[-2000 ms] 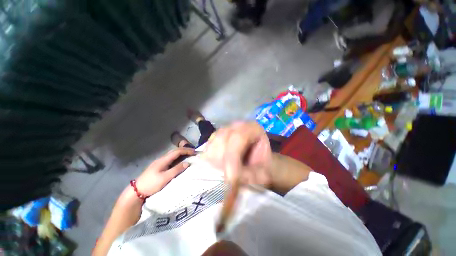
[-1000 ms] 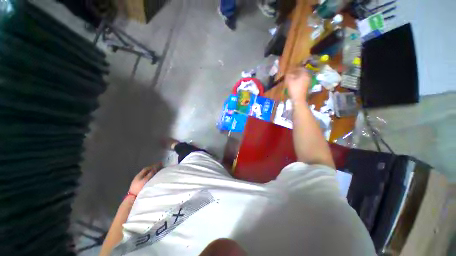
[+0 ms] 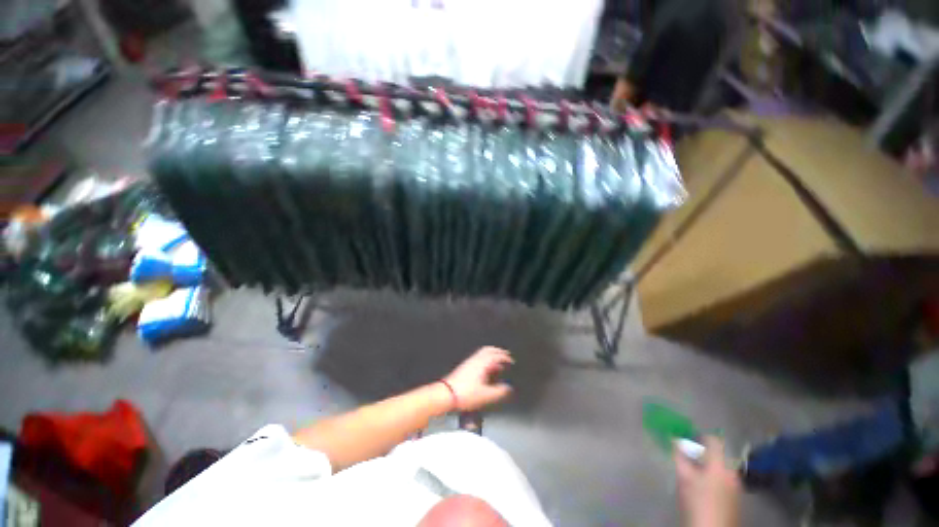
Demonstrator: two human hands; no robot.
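My left hand [image 3: 479, 381], with a red bracelet, is held out in front of me at lower centre, fingers apart and empty. My right hand [image 3: 707, 486] is blurred and cut off by the bottom edge at lower right. It holds a green object with a white end [image 3: 669, 423], blurred, perhaps a bottle. Polybagged dark green garments [image 3: 412, 216] hang in a dense row on a rack [image 3: 607, 327] ahead of me, beyond my left hand.
A large cardboard carton [image 3: 767, 216] stands right of the rack. Blue-and-white packets [image 3: 173, 314] and heaped green bags [image 3: 62, 278] lie on the floor at left. A red plastic sheet [image 3: 91, 448] is at lower left. A person in dark clothing [image 3: 680, 51] stands behind the rack.
My view has swung from the desk to the garment rack. My right hand, which was reaching over the desk, is now at lower right with the green object. My left hand has moved forward.
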